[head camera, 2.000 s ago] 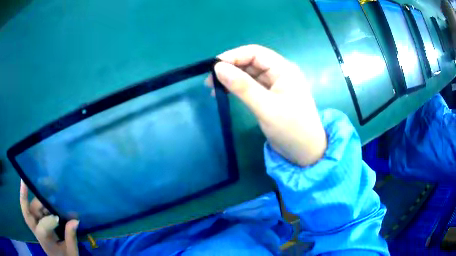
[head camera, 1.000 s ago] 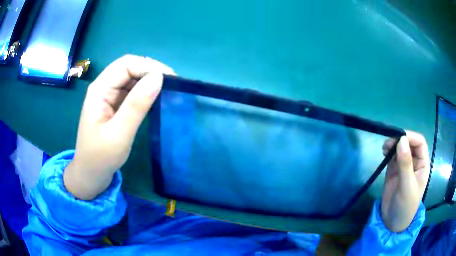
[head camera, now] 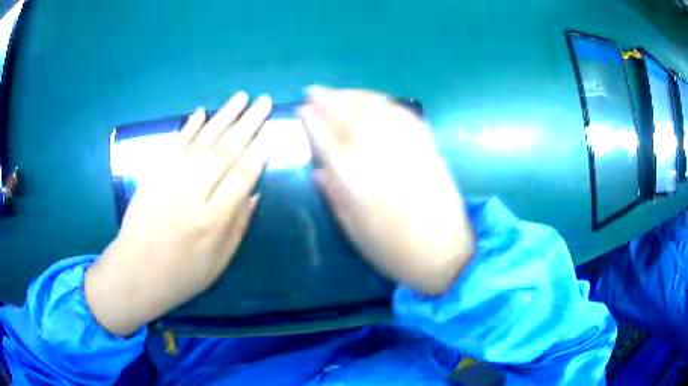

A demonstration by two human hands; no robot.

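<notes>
A black-bordered touch panel (head camera: 294, 249) lies flat on the green bench in front of me, its lower edge along the bench edge. A small gold flex cable (head camera: 170, 342) sticks out from its lower left edge. My left hand (head camera: 188, 219) lies flat over the panel's left part, palm down, fingers a little apart. My right hand (head camera: 388, 181) is over the panel's right part, palm down and blurred; whether it presses on the surface cannot be told. The hands hide much of the panel's middle and right side.
A clear black-bordered panel (head camera: 612, 136) lies at the right on the green bench mat (head camera: 483, 45), with display modules (head camera: 664, 124) beyond it. A dark-edged part with a gold tab (head camera: 10, 185) is cut off at the left edge. Another person's blue sleeve (head camera: 649, 264) shows at the lower right.
The panel was held up by its edges, tilted, in both hands; now it lies on the bench. My hands have let go of its edges and moved inward over its face.
</notes>
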